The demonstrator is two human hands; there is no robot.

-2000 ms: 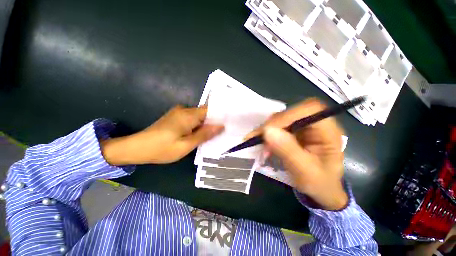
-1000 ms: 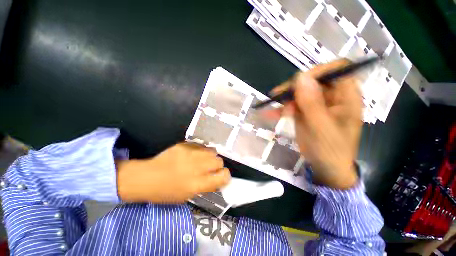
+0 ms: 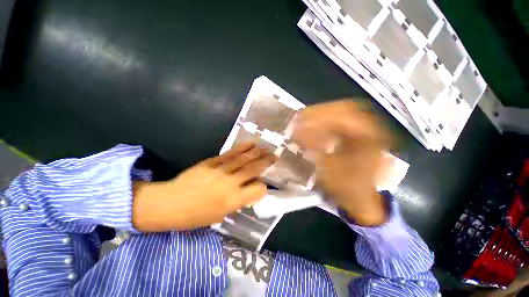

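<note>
The die-cut part sheet (image 3: 262,111), with pale grey squares and small dark marks, lies on the dark green bench in front of me. My left hand (image 3: 200,191) has its fingers laid on the sheet's lower left part. Its thumb side holds the release liner sheet (image 3: 246,225), which has grey bands and a folded white portion, near the bench's front edge. My right hand (image 3: 348,156) is strongly blurred over the middle and right of the part sheet. The tweezers cannot be made out, so its grip is unclear.
A fanned stack of part sheets (image 3: 426,72) lies at the upper right. Black trays with red parts (image 3: 502,249) stand at the lower right. A pale metal rail piece (image 3: 513,118) is at the right edge. Part of a person's hand shows at the bottom right corner.
My left hand has moved up and its fingers now reach onto the part sheet. My right hand has come down and left over the sheet; the tweezers seen earlier no longer show.
</note>
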